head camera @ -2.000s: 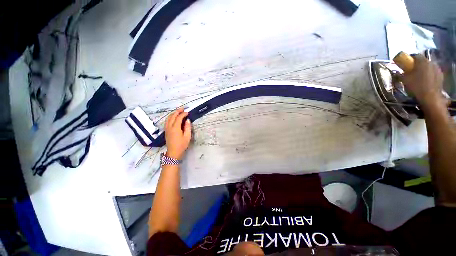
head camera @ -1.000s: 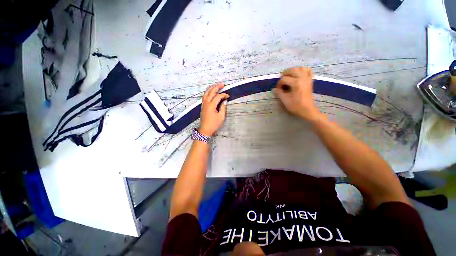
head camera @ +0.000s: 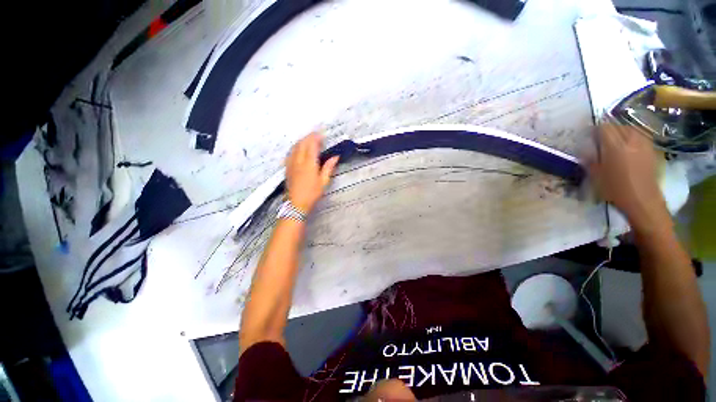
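Note:
A navy band piece with a white outer edge [head camera: 463, 142] lies as an arc on the marked white table cover. My left hand [head camera: 308, 171] is on its left part, with the thumb and fingers around a dark bunched or folded spot. The strip left of that hand looks mostly white and runs down toward the lower left. My right hand [head camera: 628, 169] is blurred at the band's right end, in front of the steam iron; whether it touches the band is unclear. The steam iron [head camera: 663, 114], with a tan handle, stands at the table's right corner.
Finished navy bands [head camera: 224, 86] lie as a wide arc at the far side. A crumpled navy-and-white striped bundle [head camera: 129, 247] lies at the left. A pale cloth or pad [head camera: 612, 59] is at the right corner. A white round object [head camera: 544, 298] is below the table edge.
My right hand went from the iron to the band's middle, then right to its end. The folded striped left end of the band is now opened out. My left hand stays on the band.

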